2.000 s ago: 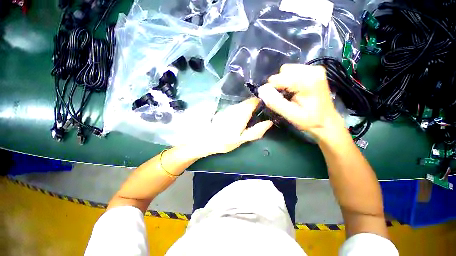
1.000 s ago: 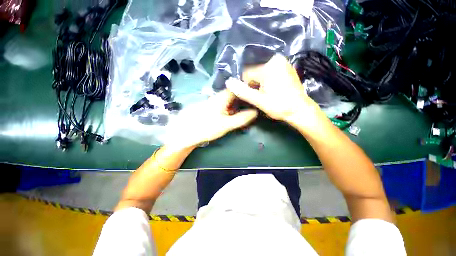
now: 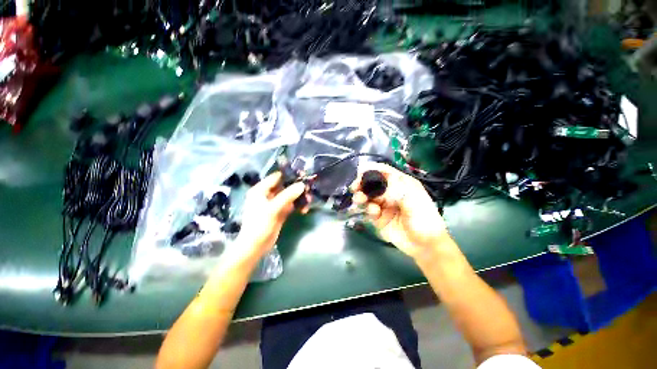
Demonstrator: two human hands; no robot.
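My left hand (image 3: pixel 277 204) holds a small black piece with a thin lead in its fingertips, above the bags. My right hand (image 3: pixel 396 205) holds a round black housing (image 3: pixel 374 184) between thumb and fingers, to the right of my left hand and apart from it. A black cable (image 3: pixel 360 154) arches over between the hands; where it ends is unclear. Loose black housing parts (image 3: pixel 218 205) lie on the milky clear bag (image 3: pixel 160 216) left of my hands. Fine detail in the fingers is blurred.
Bundled cables (image 3: pixel 108 187) lie at the left, plugs toward the edge. A tangled black cable pile (image 3: pixel 497 108) with green circuit boards (image 3: pixel 573 249) fills the right. A greyer bag with a white label (image 3: pixel 349 113) lies beyond my hands. A red bag (image 3: pixel 16 68) is far left.
The view has tilted up and turned, showing more of the far table. My hands have moved apart, and the round black housing now shows in my right fingers.
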